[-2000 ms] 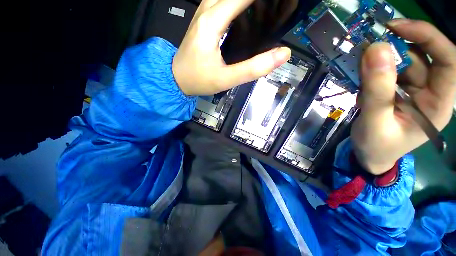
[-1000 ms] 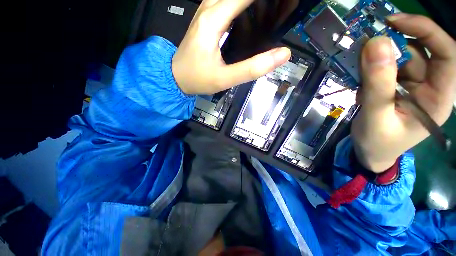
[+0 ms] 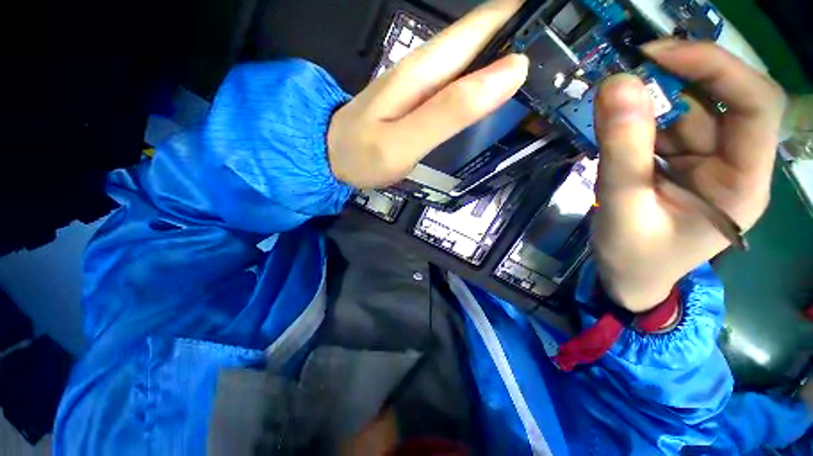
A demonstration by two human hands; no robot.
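My left hand [image 3: 392, 134] holds a phone housing [image 3: 486, 138], raised above the tray and tilted, with its upper part behind my fingers. My right hand [image 3: 651, 196] holds a blue mainboard [image 3: 557, 76] with grey metal shields, thumb on top, close to the housing's upper end. Thin metal tweezers [image 3: 713, 215] lie across my right hand, their tip hidden. Whether board and housing touch, I cannot tell. Below, the black tray [image 3: 303, 53] bears more open housings, one partly showing in a middle slot [image 3: 463, 227] and one at the right [image 3: 544, 245].
Another housing [image 3: 401, 40] lies in the tray beyond my left wrist. A loose blue board [image 3: 697, 18] lies at the top right on a pale strip. A dark red wrist strap [image 3: 593, 343] is on my right wrist. Another blue sleeve [image 3: 767, 423] shows at the lower right.
My left hand now holds a tilted housing above the tray; before, none showed raised. My right hand has moved left with the board. A housing now shows at the tray's upper left.
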